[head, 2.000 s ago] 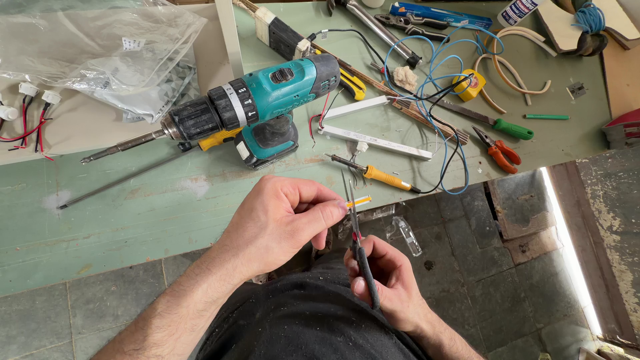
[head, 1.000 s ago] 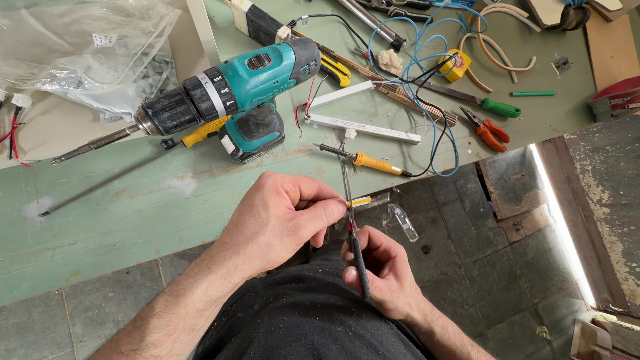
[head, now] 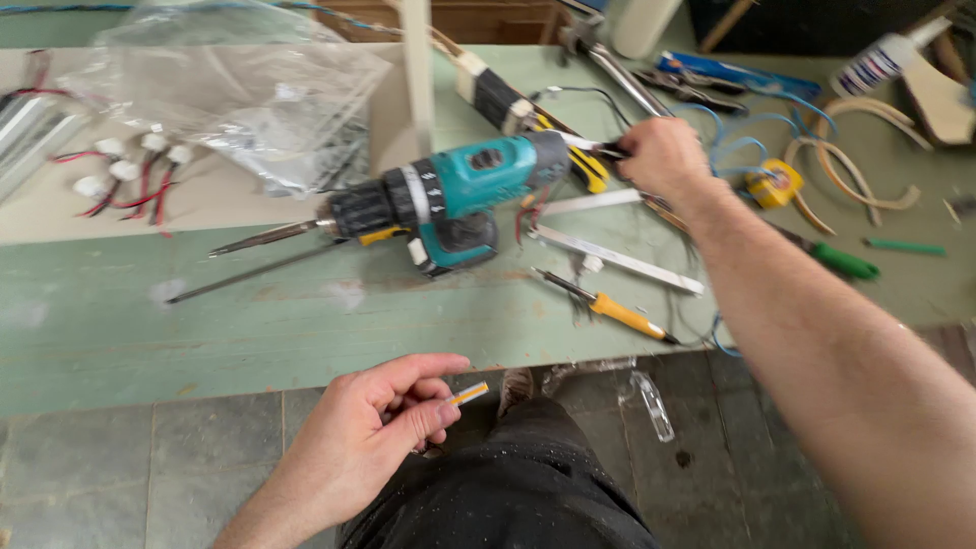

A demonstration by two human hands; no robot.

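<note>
My left hand [head: 396,435] pinches a small yellow-and-white strip [head: 469,393] between thumb and forefinger, in front of the bench edge. My right hand [head: 663,156] is stretched over the bench, beyond the drill, its fingers closed round a dark-handled tool [head: 611,151]; blur and the fingers hide most of it. Left of that hand lies a teal cordless drill [head: 488,175] with a long bit. A yellow utility knife [head: 589,169] lies between drill and hand. Nearer the edge are a white bar [head: 621,259] and a yellow-handled soldering iron [head: 629,316].
Clear plastic bags [head: 236,91] and connectors with red and black wires [head: 122,169] lie at the left. On the right are a yellow tape measure [head: 774,183], a green-handled tool [head: 842,261], blue cable and a glue bottle [head: 877,67]. A hammer [head: 610,65] lies at the back.
My right hand has moved from beside the left hand, where it held a dark-handled tool at the strip, forward over the bench. The left hand still holds the strip.
</note>
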